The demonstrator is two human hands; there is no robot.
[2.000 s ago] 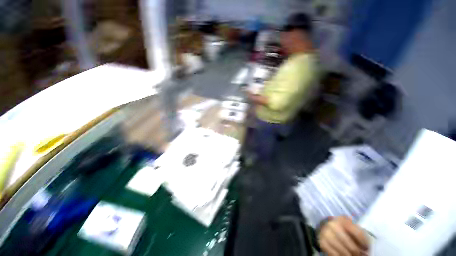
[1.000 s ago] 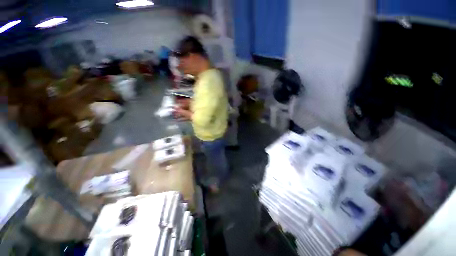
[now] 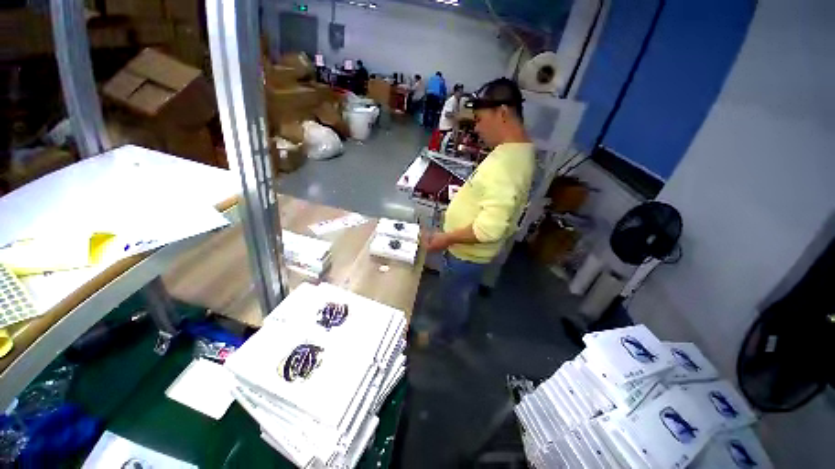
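No hand of mine is in view. A stack of large white retail boxes [image 3: 316, 362] with dark round pictures on top stands on the green bench [image 3: 128, 376], its layers uneven. A flat white piece [image 3: 203, 387] lies left of it. Another white box [image 3: 137, 456] is cut off by the bottom edge. On the right, a big pile of white retail boxes [image 3: 641, 403] with dark blue pictures stands in several leaning stacks.
A person in a yellow top [image 3: 494, 192] stands at a wooden table [image 3: 206, 275] holding small white boxes [image 3: 395, 240]. A metal post [image 3: 243, 156] and shelf [image 3: 101, 266] are at left. Black fans [image 3: 645, 231] stand at right. Cartons [image 3: 160, 92] lie behind.
The view has turned and steadied. My hand and the white sheet or box, at lower right two seconds ago, are out of the picture. The person in yellow now stands close to the wooden table.
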